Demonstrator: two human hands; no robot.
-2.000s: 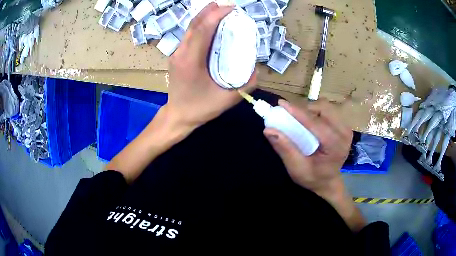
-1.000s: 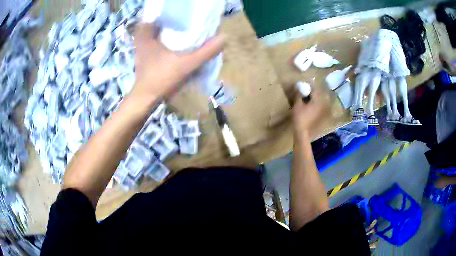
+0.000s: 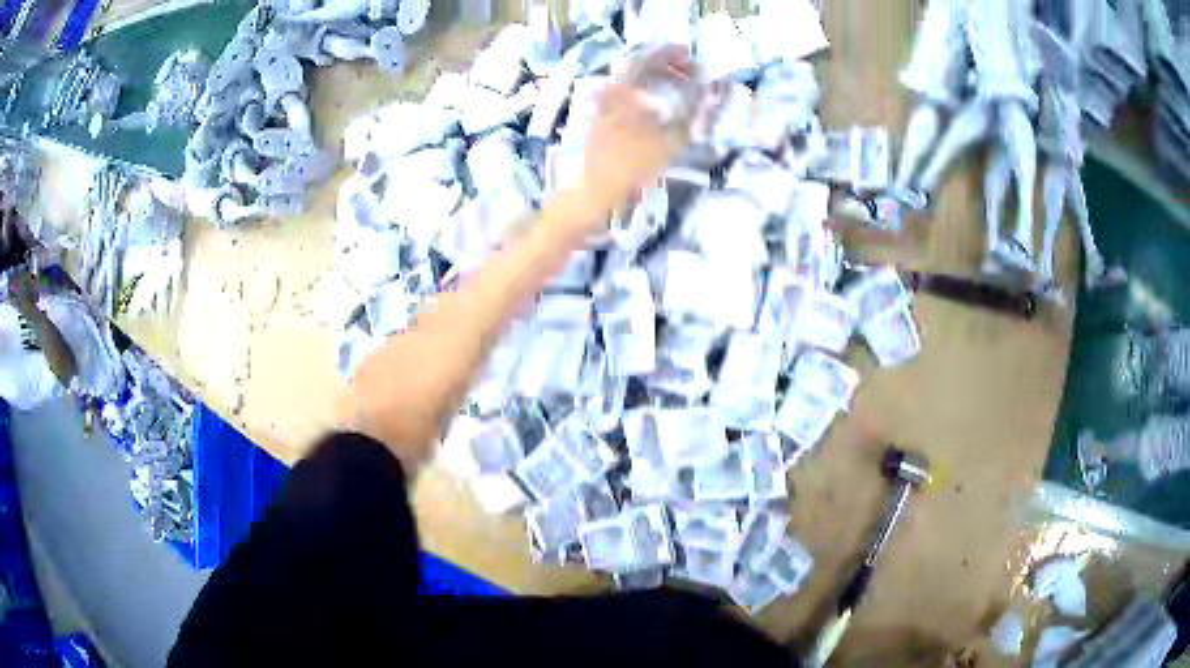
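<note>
My left hand (image 3: 633, 131) reaches over the far part of a big heap of white-grey waist inserts (image 3: 672, 444) on the cardboard-covered table. Its fingers are blurred among the inserts, and I cannot tell whether they grip one. The inserts are small open boxes lying at many angles. My right hand is not in view. The two-faced mallet (image 3: 884, 529) lies to the right of the heap, its head away from me. A second, dark hammer (image 3: 972, 291) lies farther off, beside the heap's right side.
White-grey leg parts (image 3: 998, 118) stand or lie at the far right. Grey figurine parts (image 3: 261, 124) are piled at the far left. White bottles (image 3: 1060, 583) lie at the lower right. A blue crate (image 3: 235, 483) is below the table's left edge. Another person's arm (image 3: 50, 333) shows at the left edge.
The view has swung toward the heap. My left hand has let go of the white lower body and moved over the inserts. My right hand has left the picture; earlier it held the glue bottle.
</note>
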